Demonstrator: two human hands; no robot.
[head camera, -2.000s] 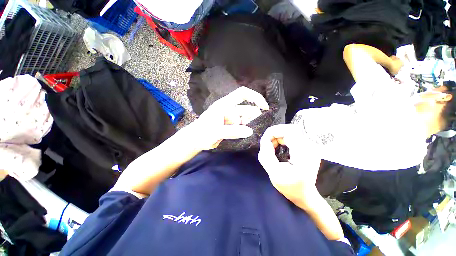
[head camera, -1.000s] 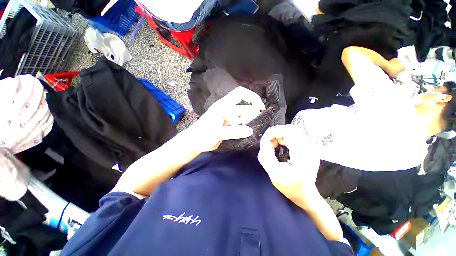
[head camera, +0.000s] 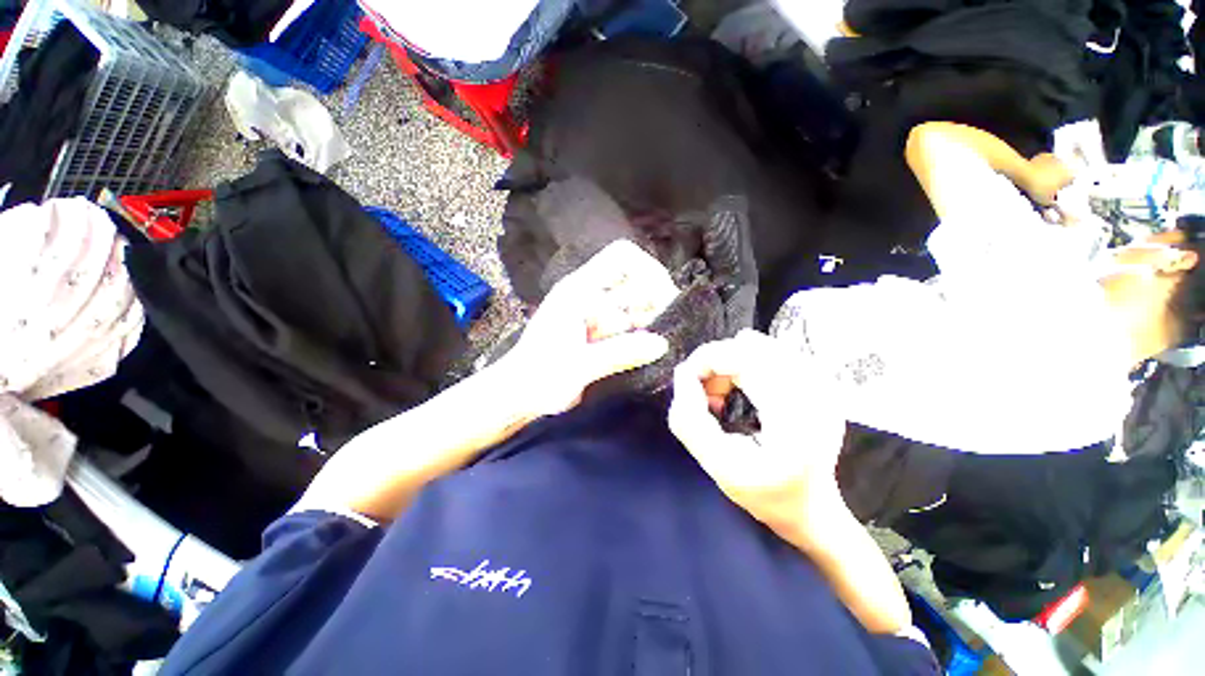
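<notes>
A black garment (head camera: 648, 126) lies bunched in front of me, with a grey, finely striped part (head camera: 730, 251) showing beside my hands. My left hand (head camera: 601, 317) is curled on a dark fold of it, its thumb pointing right; the fingertips are overexposed. My right hand (head camera: 760, 409) is curled around a small dark bunch (head camera: 737, 411), which may be cloth or a tool. The dark cloth passes between the two hands, which are a little apart.
A person in a white top (head camera: 951, 343) sits at the right. Black cloth (head camera: 284, 304) lies at the left by a blue basket (head camera: 430, 264). A grey crate (head camera: 126, 119) and a red stool (head camera: 482, 112) stand farther off. Another person's patterned sleeve (head camera: 66, 297) shows at the left.
My left hand's fingers have curled in and closed up over the cloth. My right hand has shifted slightly left. The patterned sleeve at the left has moved a little.
</notes>
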